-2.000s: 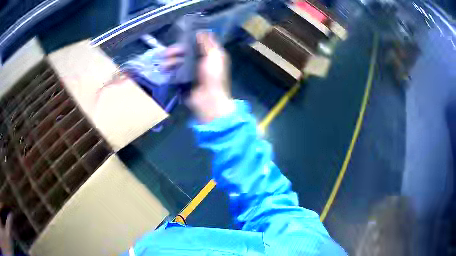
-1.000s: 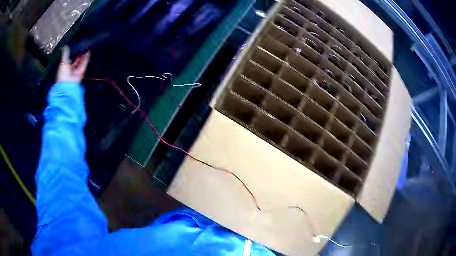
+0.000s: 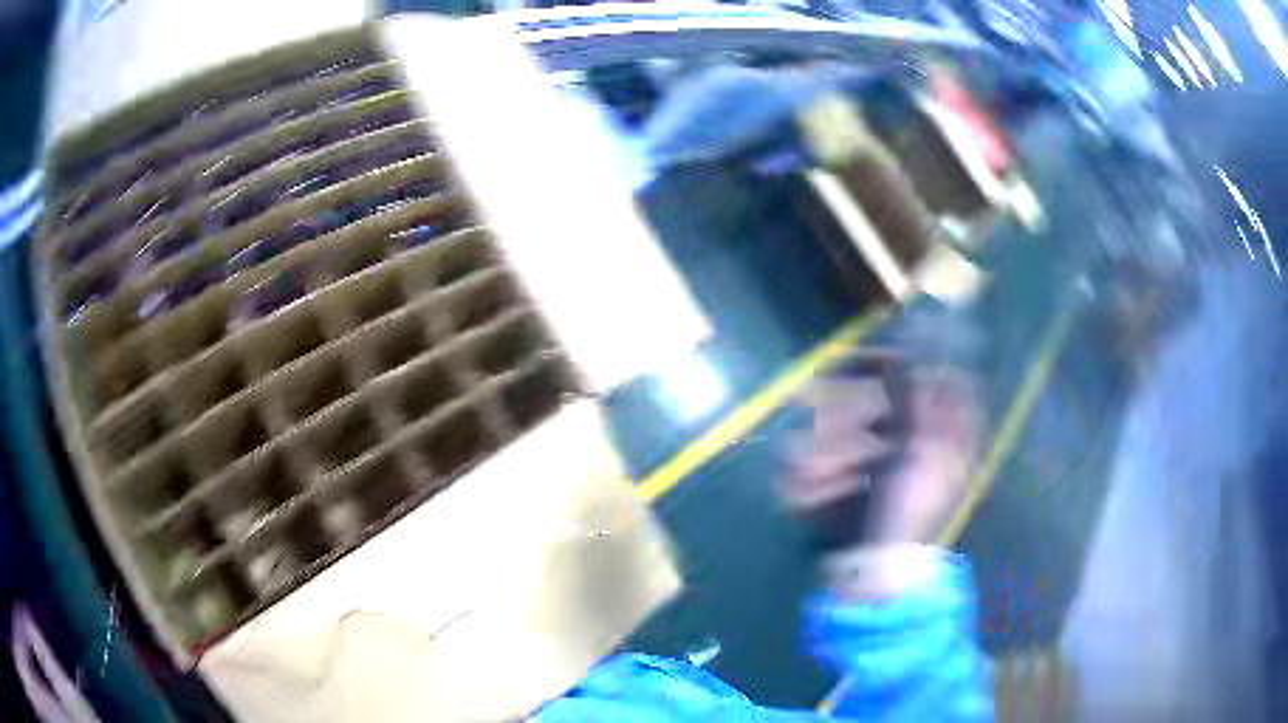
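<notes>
The partitioned carton fills the left of the view. Its brown dividers form a grid; dark units with thin strands show in the upper cells, and the lower cells look empty. My right hand, in a blue sleeve, is raised over the floor right of the carton. It is strongly blurred, with a dark patch by the fingers; whether it holds anything cannot be told. A blurred pinkish streak at the lower left edge may be part of my left hand, cut off and unclear.
A pale flap folds outward on the carton's right, another towards me. Open brown cartons stand further off beside a yellow floor line. A metal rail runs along the top. A blurred grey-blue shape is at the right.
The view has swung from the dark housings back to the aisle, so the partitioned carton now lies at the left. The outstretched left arm is gone from there, and my right hand has come into view.
</notes>
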